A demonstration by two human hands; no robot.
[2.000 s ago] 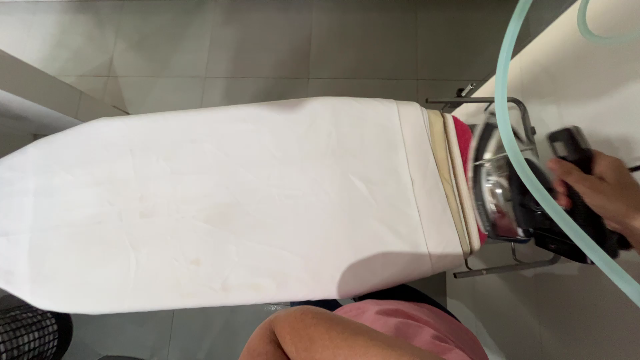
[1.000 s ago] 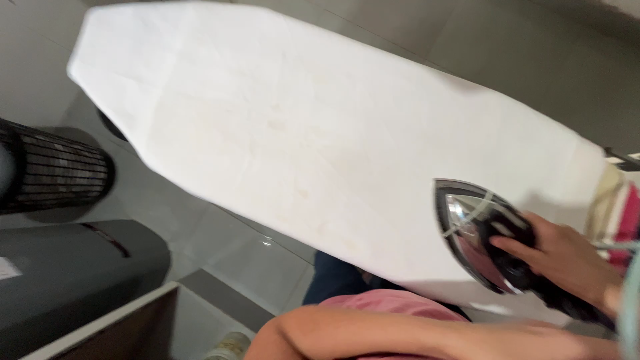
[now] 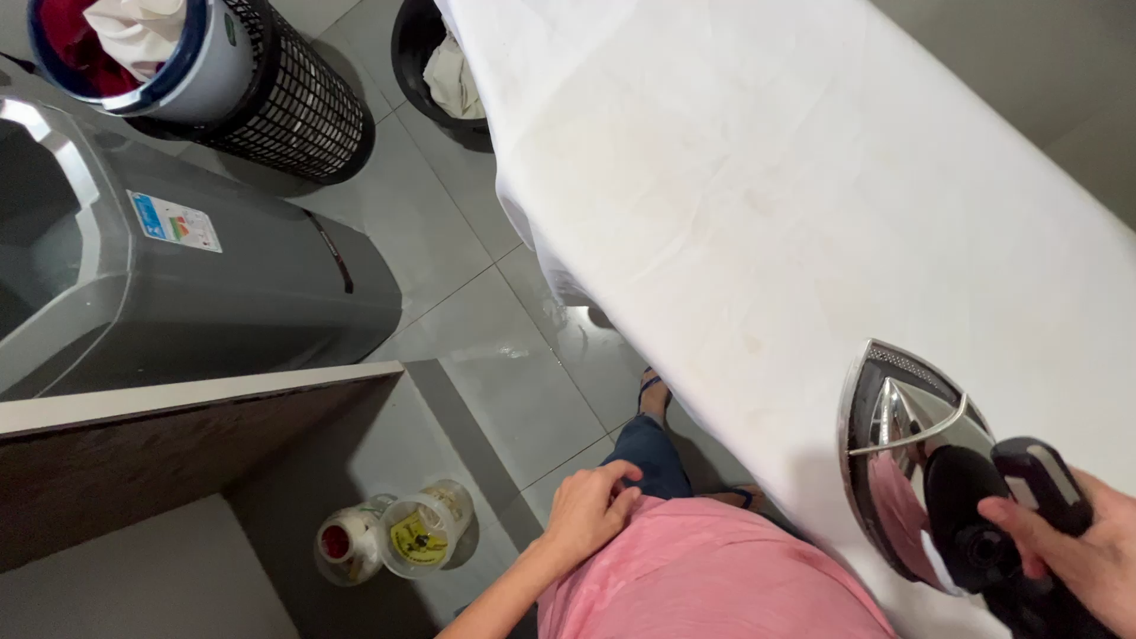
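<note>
My right hand (image 3: 1078, 532) grips the black handle of a clothes iron (image 3: 914, 470) at the lower right. The iron, with a chrome body, is at the near side of a white-covered ironing board (image 3: 754, 195); whether its soleplate touches the cloth I cannot tell. Faint marks and slight creases show on the cover. My left hand (image 3: 596, 506) rests against my pink shirt (image 3: 710, 568), its fingers loosely curled and apart, with nothing held in it.
At left stand a grey top-opening appliance (image 3: 240, 284), a black mesh basket (image 3: 306, 106) with a bucket (image 3: 204, 80) of cloth on it, and a black tub (image 3: 413, 71). A low partition (image 3: 204, 390) and plastic containers (image 3: 417, 532) are at lower left. Tiled floor lies between.
The iron, at the board's right end two seconds ago, has come over the white cover in my right hand. My left hand has come into sight. The view has swung left.
</note>
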